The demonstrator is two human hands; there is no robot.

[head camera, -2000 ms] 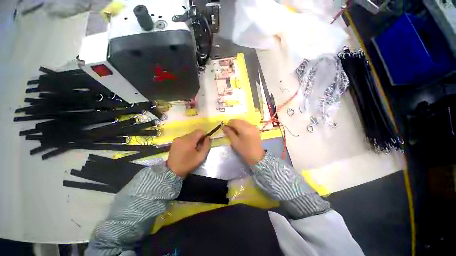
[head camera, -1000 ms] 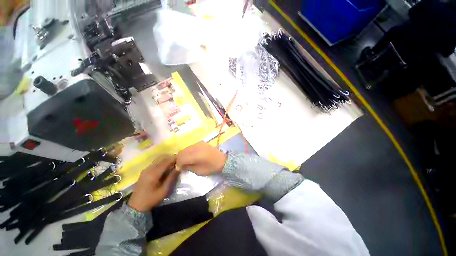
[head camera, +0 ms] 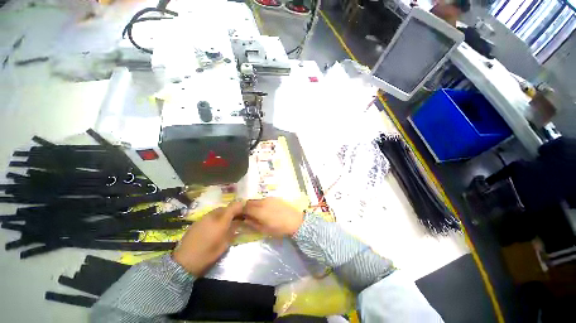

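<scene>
My left hand [head camera: 207, 238] and my right hand [head camera: 273, 216] meet fingertip to fingertip just below the sewing machine head [head camera: 211, 154]. A small dark piece shows between the fingers; the hands mostly hide it, and I cannot tell its ends. Black webbing straps [head camera: 82, 189] with silver rings on their right ends are fanned out at the left. Loose black straps [head camera: 230, 300] lie nearest me, partly under my left forearm. Clear plastic sheet [head camera: 252, 262] lies below my hands.
Yellow tape [head camera: 295, 170] edges the plate. A clear bag of metal hardware [head camera: 360, 167] and a black strap bundle [head camera: 417, 186] lie at the right. A blue bin [head camera: 458, 126] and a grey screen [head camera: 417, 53] stand beyond. Part of a person shows at top right.
The view has swung and tilted up, showing more of the machine and room. The dark strip visible between my hands two seconds ago is now mostly hidden by the fingers.
</scene>
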